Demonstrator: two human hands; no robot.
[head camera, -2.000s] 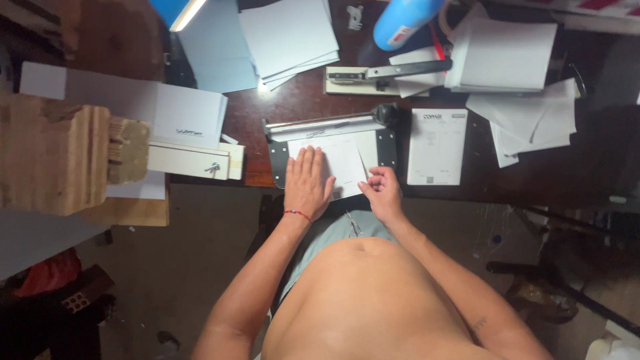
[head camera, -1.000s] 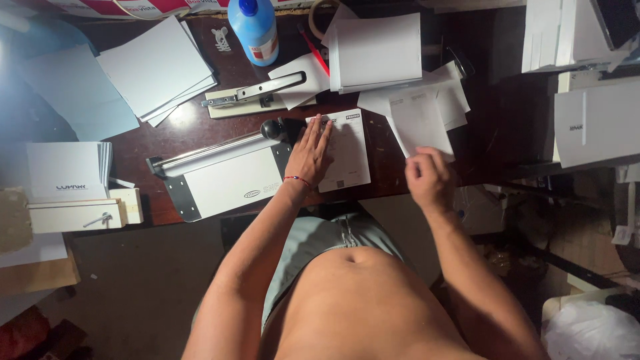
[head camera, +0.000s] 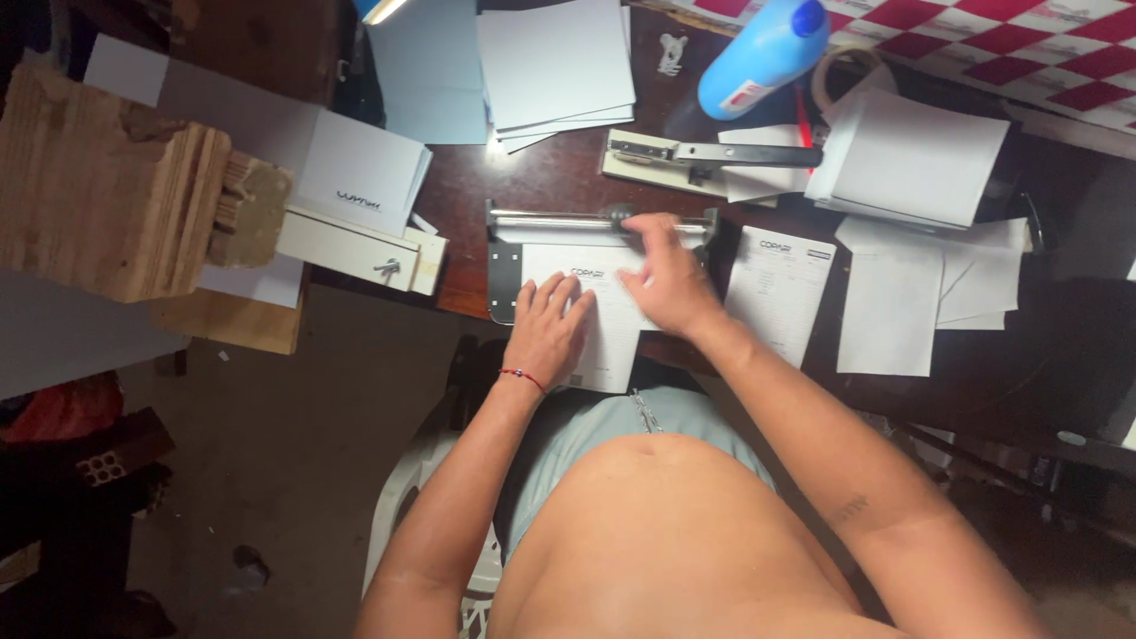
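Note:
A printed paper sheet (head camera: 612, 333) lies on the rotary paper trimmer (head camera: 504, 284), its top edge near the rail and its lower end hanging past the table's front edge. My left hand (head camera: 555, 324) rests flat on the sheet's left side, fingers slightly spread, holding nothing. At the trimmer's black cutter knob (head camera: 619, 213), my right hand (head camera: 670, 275) has its index finger touching or just over the knob and its thumb spread over the sheet; nothing is gripped. Right of the trimmer lies a second printed form (head camera: 777, 293), with loose blank slips (head camera: 890, 311) farther right.
Behind the trimmer sits a long-arm stapler (head camera: 710, 160), near a blue bottle (head camera: 754, 62) and a tape roll (head camera: 852, 71). Paper stacks (head camera: 559, 62) (head camera: 914, 160) stand at the back. At left are a wooden block (head camera: 106, 186) and a white box-like piece (head camera: 351, 248) with a small key.
My left hand has moved from the printed form at right onto the sheet on the trimmer. My right hand has gone from the loose slips to the cutter knob. The view has shifted noticeably.

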